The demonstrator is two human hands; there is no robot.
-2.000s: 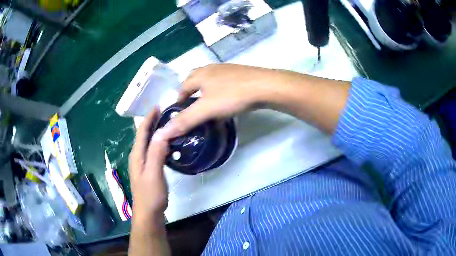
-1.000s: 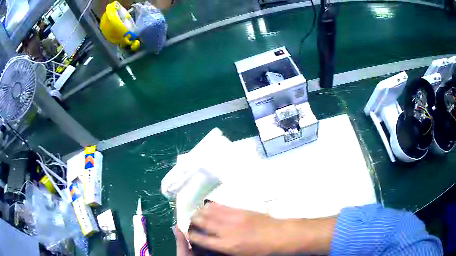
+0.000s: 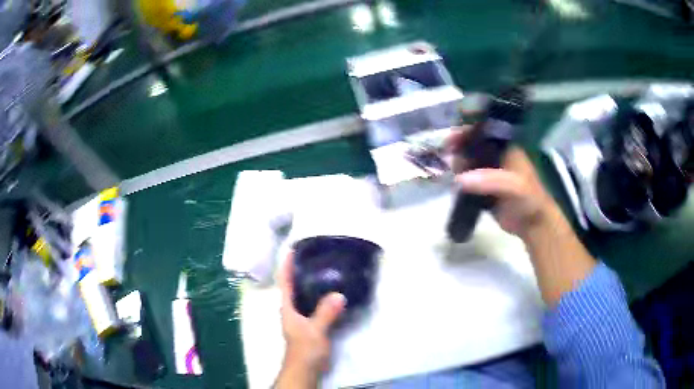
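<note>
The dome camera (image 3: 339, 266) with its black dome front stands on the white mat (image 3: 441, 319), with its white wall-mount arm (image 3: 255, 220) at the left. My left hand (image 3: 308, 330) holds it from the near left side, thumb on the black dome. My right hand (image 3: 506, 190) is wrapped around the black electric screwdriver (image 3: 481, 163), which is tilted with its lower end above the mat, right of the camera. The screwdriver bit is too blurred to see.
Two white stepped boxes (image 3: 411, 118) stand behind the mat. Open camera housings (image 3: 609, 167) stand at the right. A glue tube (image 3: 185, 334), a dark flat object (image 3: 146, 357), cartons (image 3: 101, 235) and clear plastic bags (image 3: 46, 304) lie at the left.
My right hand has left the camera and now grips the screwdriver, which hung free before. The camera's dark front now shows, and my left hand is on it. The view has shifted.
</note>
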